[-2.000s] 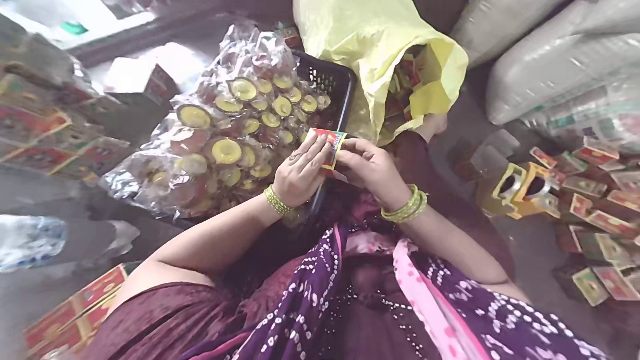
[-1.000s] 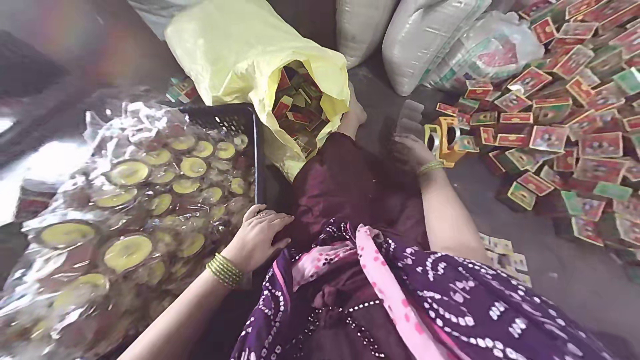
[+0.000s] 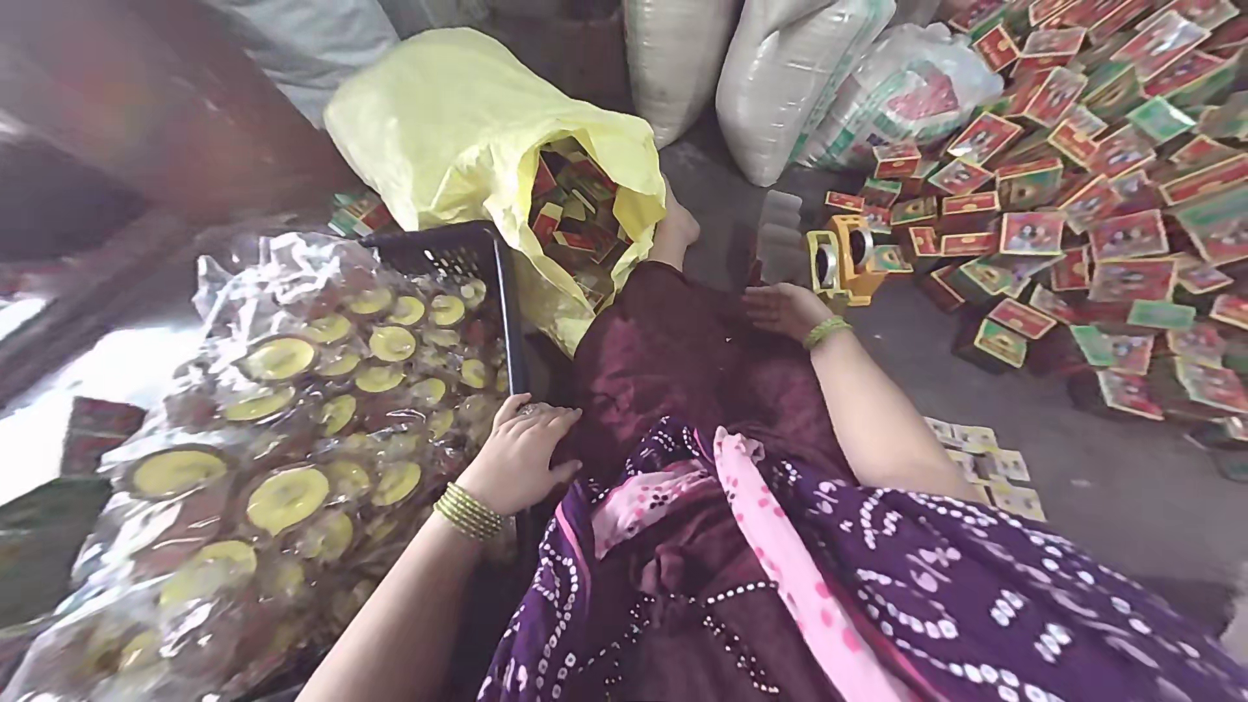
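Observation:
My left hand (image 3: 526, 450) rests over the edge of a black plastic crate (image 3: 509, 322), fingers apart and nothing held. Inside the crate are clear plastic packets (image 3: 292, 492) holding round yellow items. My right hand (image 3: 785, 310) lies by my right knee, near a yellow-orange tape dispenser (image 3: 846, 258); its fingers are partly hidden, and no object shows in it. Beyond my lap a yellow sack (image 3: 458, 127) lies with its mouth open toward me, showing small red and green boxes (image 3: 575, 210) inside.
Many small red and green cardboard boxes (image 3: 1033, 232) lie heaped on the floor at the right. Full white sacks (image 3: 785, 78) stand at the back beside a clear printed bag (image 3: 907, 97). Small printed cards (image 3: 990, 463) lie on the floor near my right forearm.
Two seconds ago both hands held a small red and yellow box together; now they are apart, without it. The view has shifted right.

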